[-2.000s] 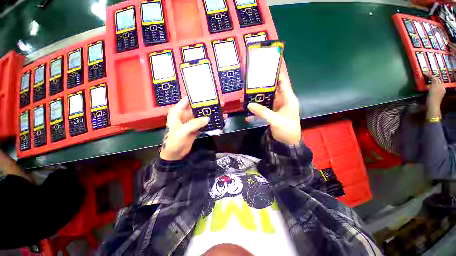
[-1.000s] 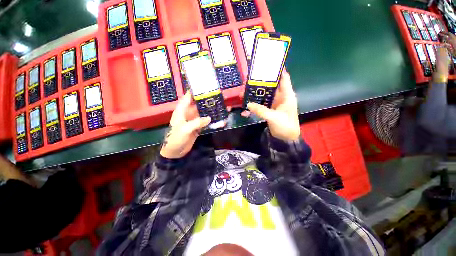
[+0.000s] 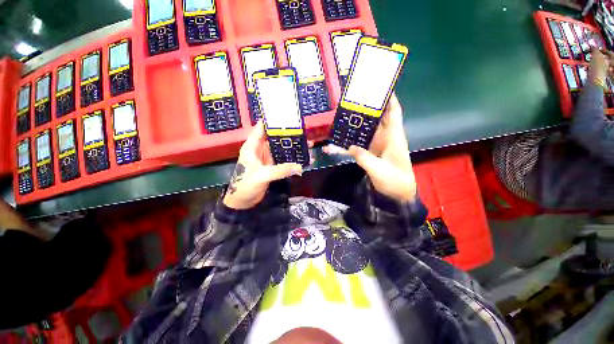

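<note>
My left hand [image 3: 253, 173] holds a black keypad phone [image 3: 281, 115] with yellow trim and a lit white screen, nearly upright in view. My right hand [image 3: 390, 156] holds a second such phone [image 3: 368, 91], tilted to the right, its screen also white. My thumbs lie at the lower keys. Both phones are over the near edge of a red phone tray [image 3: 166, 101] in front of me. Two pockets of this tray show plain red, one top middle and one lower left. The other pockets in view hold phones, some partly hidden by the held ones.
Another red tray [image 3: 73, 116] with phones lies at the left, and one [image 3: 567, 59] at the far right, with a person's hand [image 3: 597, 66] at it. The green bench [image 3: 464, 74] has a pale edge. A red crate [image 3: 462, 195] with dark items is below, right.
The right-hand phone has tilted further right and risen slightly. The left-hand phone has turned more upright, and its screen shows brighter. My thumbs have moved lower on the phones. The view has shifted slightly.
</note>
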